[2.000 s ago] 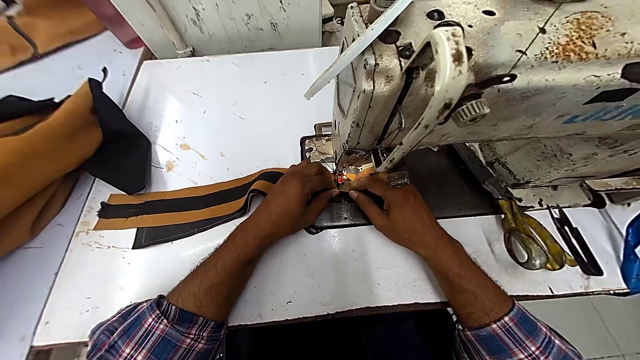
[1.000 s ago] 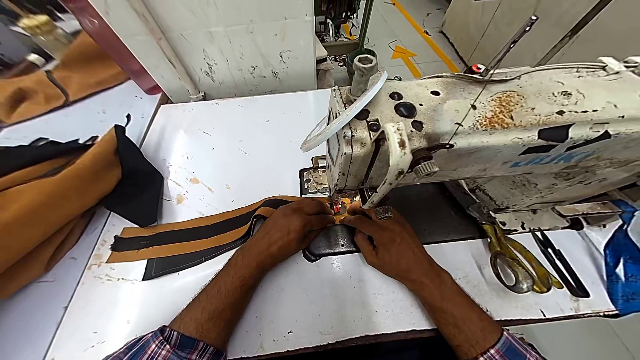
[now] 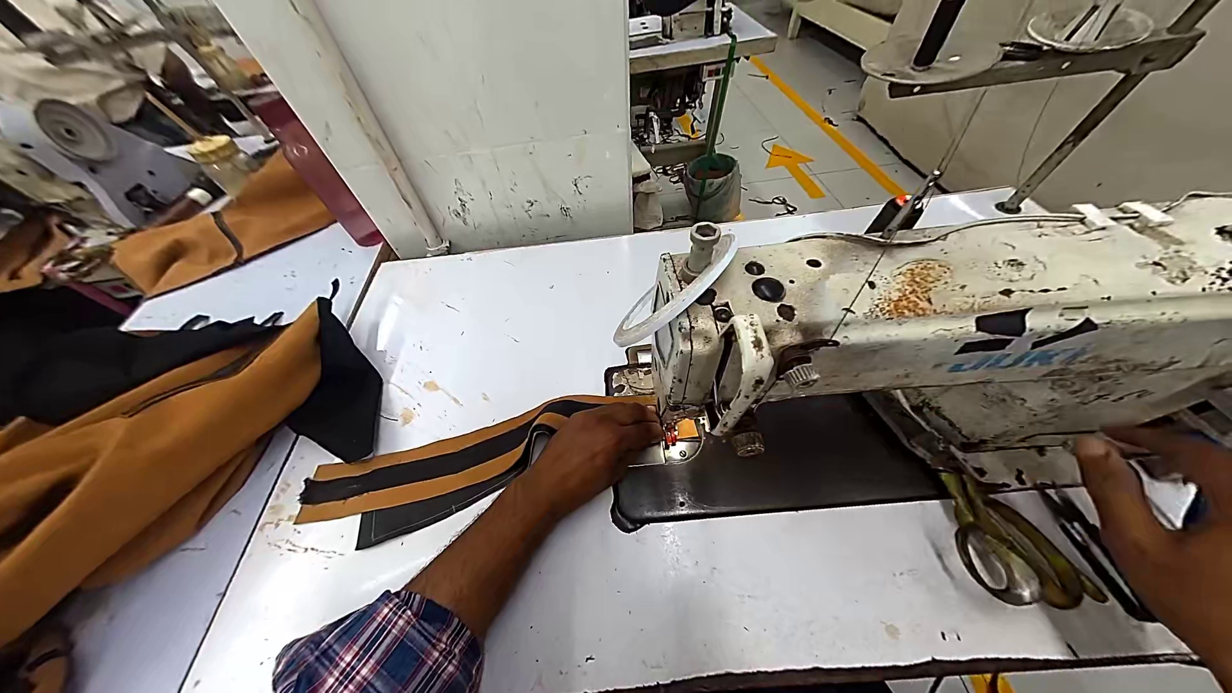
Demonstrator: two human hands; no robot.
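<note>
A Juki industrial sewing machine [image 3: 962,318], its white paint stained and chipped, spans the right half. My left hand [image 3: 597,448] lies on a tan and black striped fabric strip [image 3: 423,472], its fingertips beside the needle area and presser foot [image 3: 674,435]. The strip trails leftward over the white table. A small tan piece shows under the machine head. At the right edge my right hand [image 3: 1160,525], slightly blurred, has its thumb and fingers apart, near a whitish and blue item that I cannot make out. Whether it touches that item is unclear.
Yellow-handled scissors [image 3: 1011,558] and black thread snips [image 3: 1097,553] lie on the table's right side. Tan and black garment pieces [image 3: 192,414] are heaped at left. A white panel [image 3: 520,125] stands behind the table. Another workstation is at upper left, with a person's hand partly visible.
My right hand has left the needle area and moved to the far right, past the scissors. My left hand stays on the strip beside the needle. The view has shifted upward.
</note>
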